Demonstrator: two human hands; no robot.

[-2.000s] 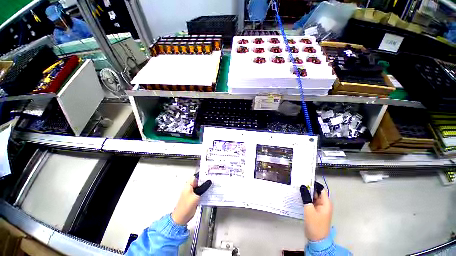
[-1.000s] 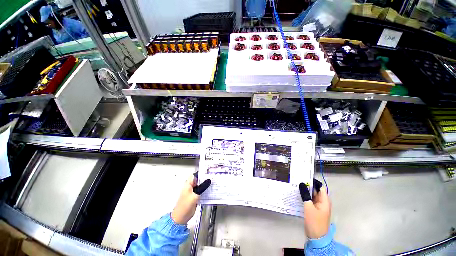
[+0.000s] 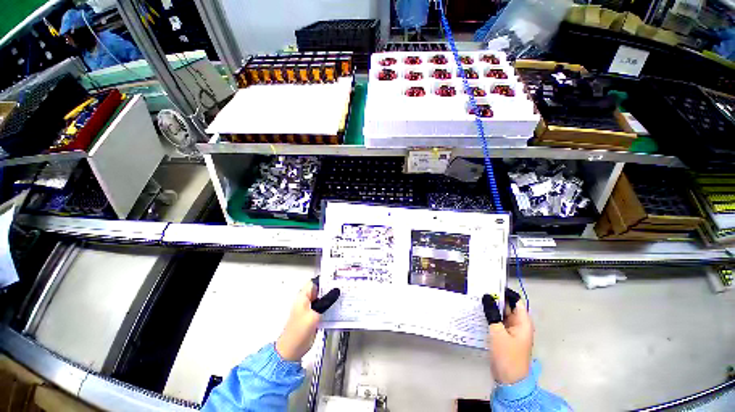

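Observation:
A white work instruction sheet [image 3: 403, 310] with two dark pictures side by side is held up over the conveyor, facing me. My left hand [image 3: 301, 323] grips its lower left edge, the thumb in a black finger cot lying on the front. My right hand [image 3: 510, 338] grips its lower right edge, with black finger cots on the thumb and a finger. The other fingers are mostly hidden behind the sheet. A blue coiled cord [image 3: 487, 153] hangs from above and passes behind the sheet's right side.
Behind the metal rail [image 3: 242, 236], a shelf holds a foam tray [image 3: 451, 125] of dark red rings and orange-black parts under a white divider sheet [image 3: 282, 111]. Below are bins of silver pieces [image 3: 282, 187] and a black component tray [image 3: 367, 182]. A person in blue [image 3: 109, 50] is at the far left.
The shelf view has shifted slightly up and left since the earliest frame. Both hands keep the same hold on the sheet. The person at far left has moved slightly.

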